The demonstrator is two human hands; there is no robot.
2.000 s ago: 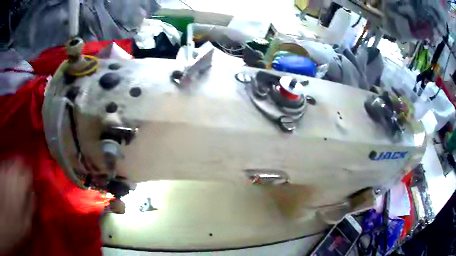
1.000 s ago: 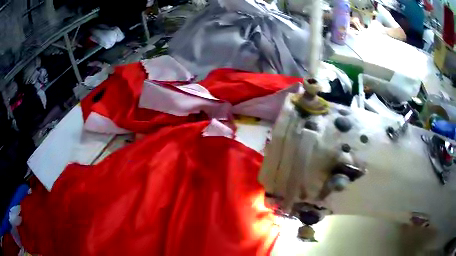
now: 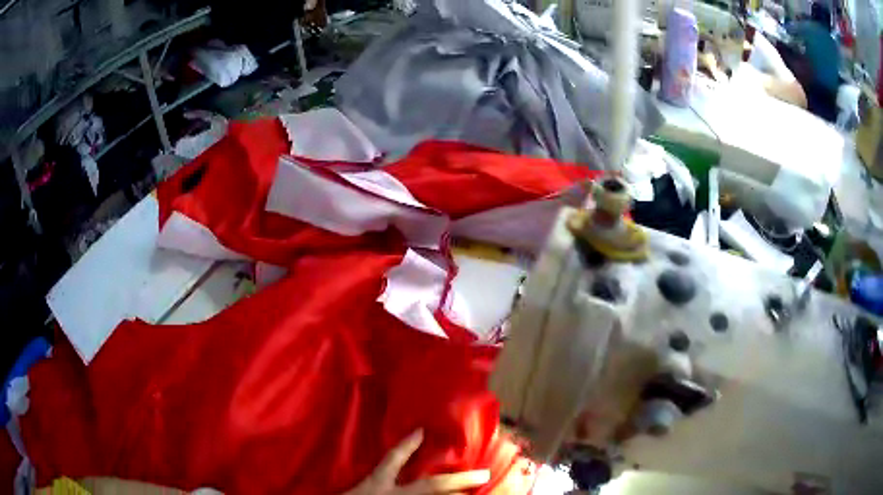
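Observation:
Red fabric (image 3: 261, 377) covers the left of the machine, with pale pink pieces (image 3: 334, 198) edged in dark red folded at its far side. Its right edge lies by the glowing needle area. My left hand (image 3: 416, 474) is cut off by the bottom edge. Its visible fingers are spread flat on the red fabric, left of the needle end; the rest is hidden. The cream machine head (image 3: 571, 319) is at the right. The presser foot is barely visible at the bottom. My right hand is not in view.
A grey fabric bundle (image 3: 484, 82) lies behind the red fabric. A white table part (image 3: 116, 280) shows at left. A pale purple bottle (image 3: 680, 58) stands at the back right. A metal rack (image 3: 145, 87) is at upper left, and a person (image 3: 818, 58) at upper right.
The view first swung left from the machine arm to the fabric. Since then, my left hand has come in at the bottom on the fabric, and the small pale flap has spread wider.

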